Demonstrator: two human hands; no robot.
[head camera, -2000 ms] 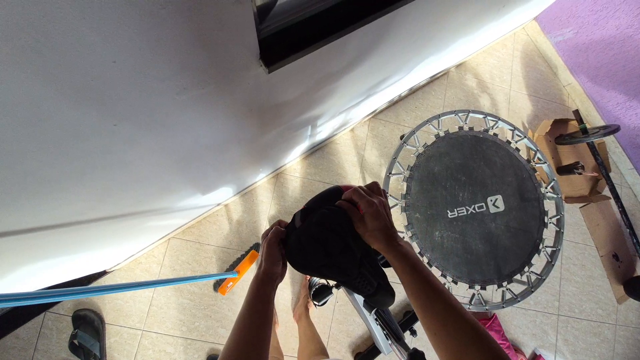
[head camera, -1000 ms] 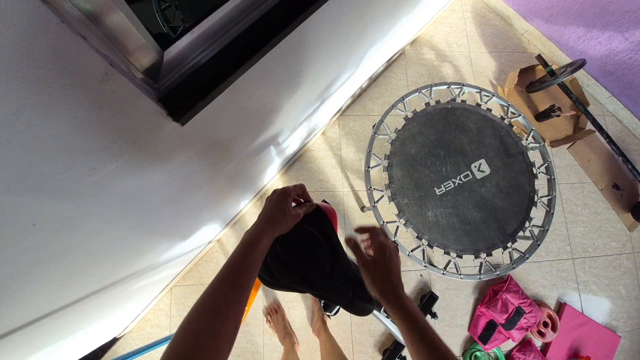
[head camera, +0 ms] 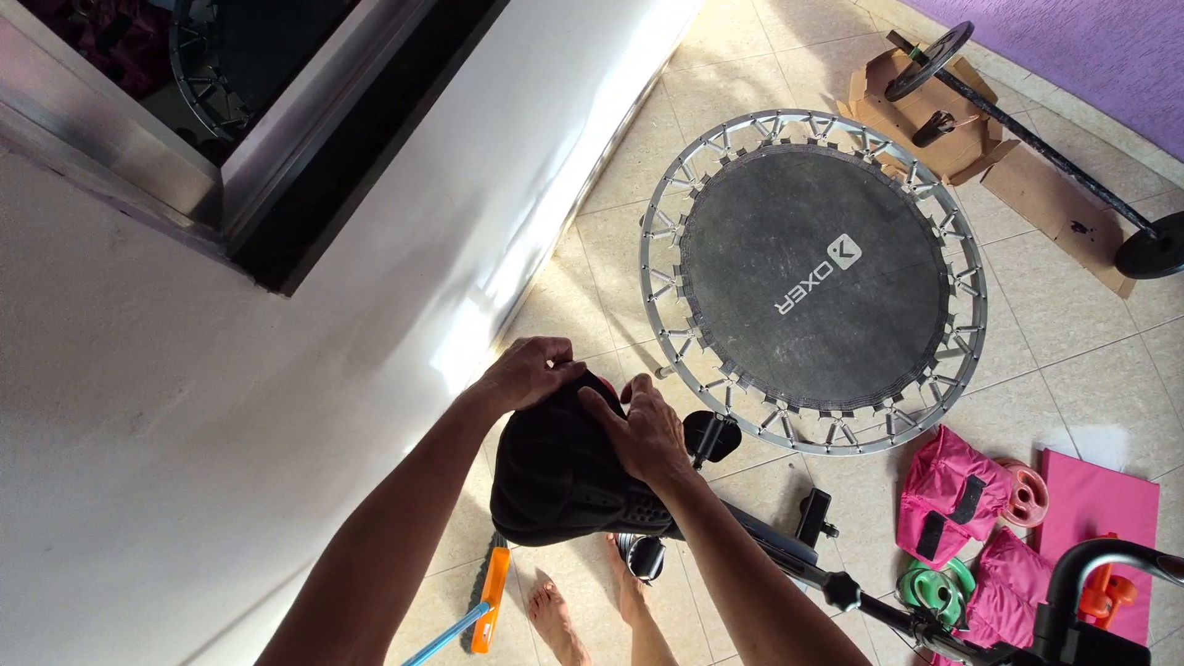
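Observation:
A black padded saddle cover [head camera: 564, 467] sits over the seat of an exercise bike, whose dark frame [head camera: 777, 546] runs toward the lower right. My left hand [head camera: 527, 372] grips the cover's far left edge, fingers curled on the fabric. On the right side of the same far edge, my right hand [head camera: 640, 427] presses with its thumb on top and its fingers over the rim. A bit of red shows between the hands. The underside of the seat is hidden.
A mini trampoline [head camera: 814, 277] stands beyond the bike. A barbell [head camera: 1045, 139] lies by opened cardboard [head camera: 1064, 217]. Pink ankle weights [head camera: 953, 499], green plates [head camera: 936, 592] and a pink mat [head camera: 1101, 527] lie at right. An orange broom [head camera: 490, 599] is near my bare feet. A window [head camera: 222, 185] juts at upper left.
My right hand, apart from the cover one second ago, is now on its far edge. My left hand stays on that edge. The view has shifted.

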